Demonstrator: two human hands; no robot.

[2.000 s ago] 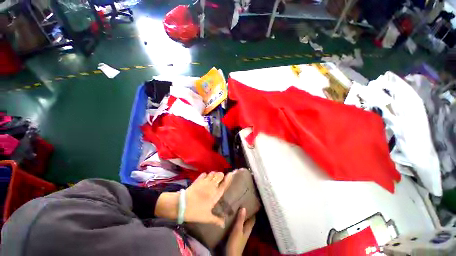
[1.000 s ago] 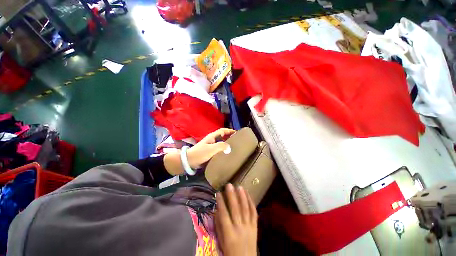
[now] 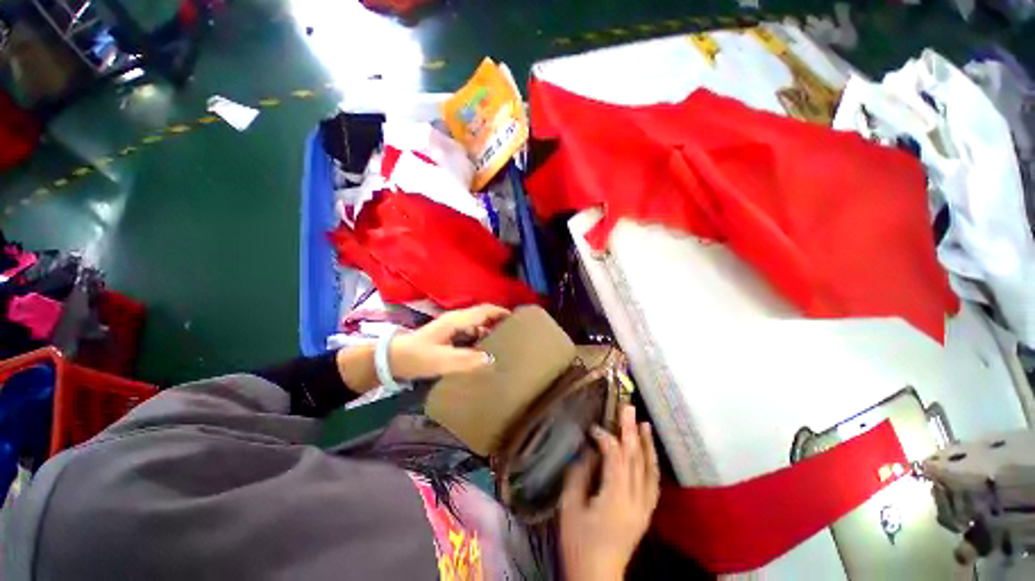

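Observation:
The brown bag (image 3: 505, 380) lies on the lap beside the table with its flap lifted and its mouth open. My left hand (image 3: 443, 346), with a pale bracelet on the wrist, holds the flap's far left edge. My right hand (image 3: 613, 488) is at the open mouth, its fingers over a dark, blurred item (image 3: 550, 454) in the opening. Whether the fingers grip that item or the bag's edge is unclear. A narrow red strip (image 3: 772, 511) runs from the table's edge to the sewing machine head (image 3: 993, 488).
A large red panel (image 3: 772, 204) lies across the white table (image 3: 692, 340), with white cut pieces (image 3: 953, 170) beyond. A blue bin (image 3: 321, 261) left of the table holds red and white cloth and an orange-yellow packet (image 3: 488, 119). Red crates (image 3: 97, 403) stand far left.
The bag went from closed to flap lifted, and now its mouth is wide open with a dark item showing. My right hand has moved from the bag's front to its opening.

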